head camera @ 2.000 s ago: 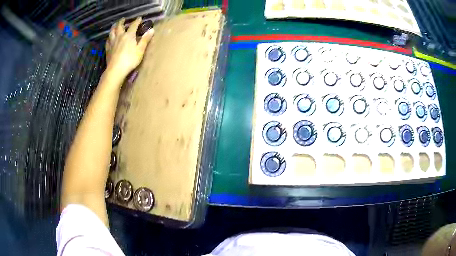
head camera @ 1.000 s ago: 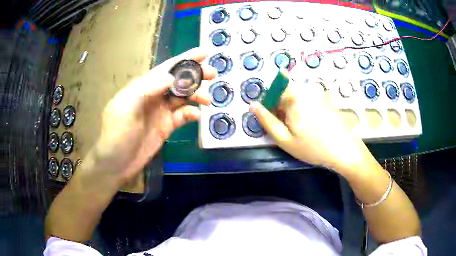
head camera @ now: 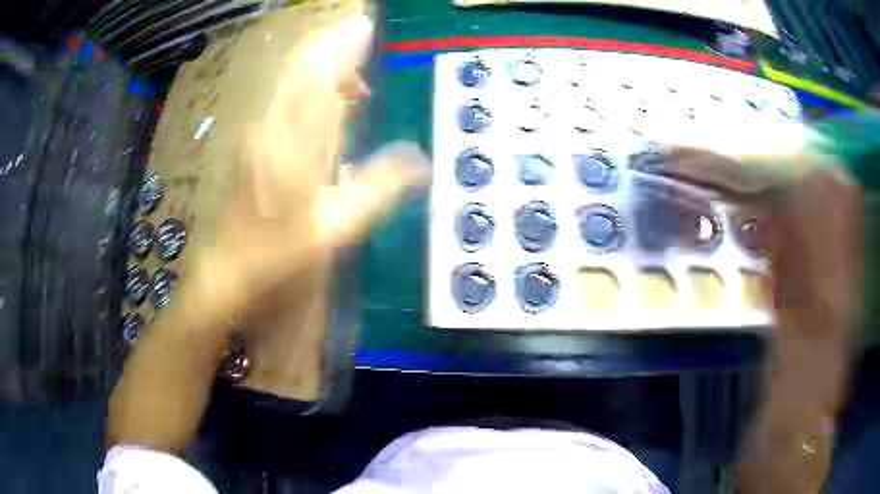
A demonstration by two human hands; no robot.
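The white nest tray [head camera: 453, 314] holds round speaker drivers with flat backs up. Its front row has two drivers [head camera: 536, 288] at the left, then bare tan pockets. My left hand [head camera: 289, 183] is blurred above the tan board [head camera: 294, 371], its thumb spread towards the white tray. I see nothing in it. My right hand [head camera: 772, 183] is blurred over the right part of the white tray and hides drivers there. A dark shape with a bright spot lies under its fingers; I cannot tell whether it is held. The green probe is not discernible.
Several face-up drivers [head camera: 171, 238] lie at the tan board's left side. A second pale tray [head camera: 627, 8] is at the far edge. Red tape [head camera: 540, 42] and yellow tape [head camera: 806, 85] mark the green mat [head camera: 396, 280]. Dark stacked edges stand at upper left.
The view has shifted. My left hand has moved away over the tan board, and the driver it held is no longer seen there. My right hand has moved right across the tray; its green probe is no longer distinguishable.
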